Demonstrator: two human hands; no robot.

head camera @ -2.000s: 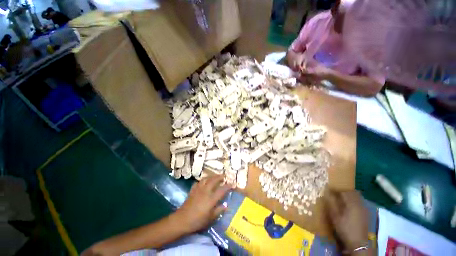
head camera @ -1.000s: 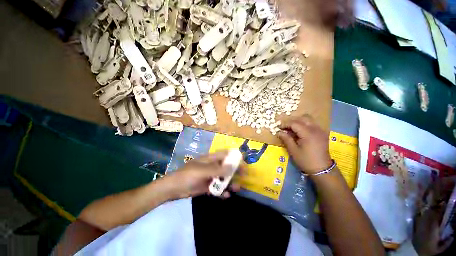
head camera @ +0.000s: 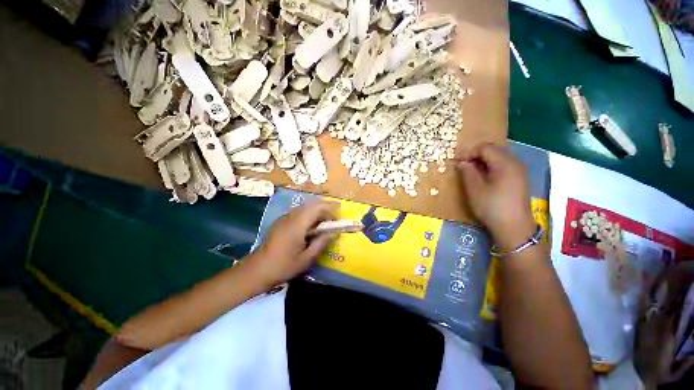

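Note:
My left hand [head camera: 293, 240] holds one beige housing [head camera: 337, 227], seen edge-on, over the grey and yellow headset carton [head camera: 358, 266]. My right hand [head camera: 495, 187] is at the right edge of the brown cardboard, thumb and forefinger pinched together; whether a disc is between them cannot be told. A loose pile of tiny beige discs [head camera: 396, 164] lies to its left. A large heap of beige housings [head camera: 289, 84], with dark holes, lies beyond on the cardboard sheet [head camera: 479, 76].
Single beige pieces [head camera: 618, 137] lie on the green surface [head camera: 548, 107] at right. A white sheet with a red panel [head camera: 572, 228] bears more small beige pieces. Another person's hand [head camera: 666, 312] is blurred at the right edge. Papers [head camera: 609, 23] lie at the top right.
My left hand has turned the housing from face-up to edge-on. My right hand has moved right and up, away from the disc pile. The pieces on the green surface have shifted.

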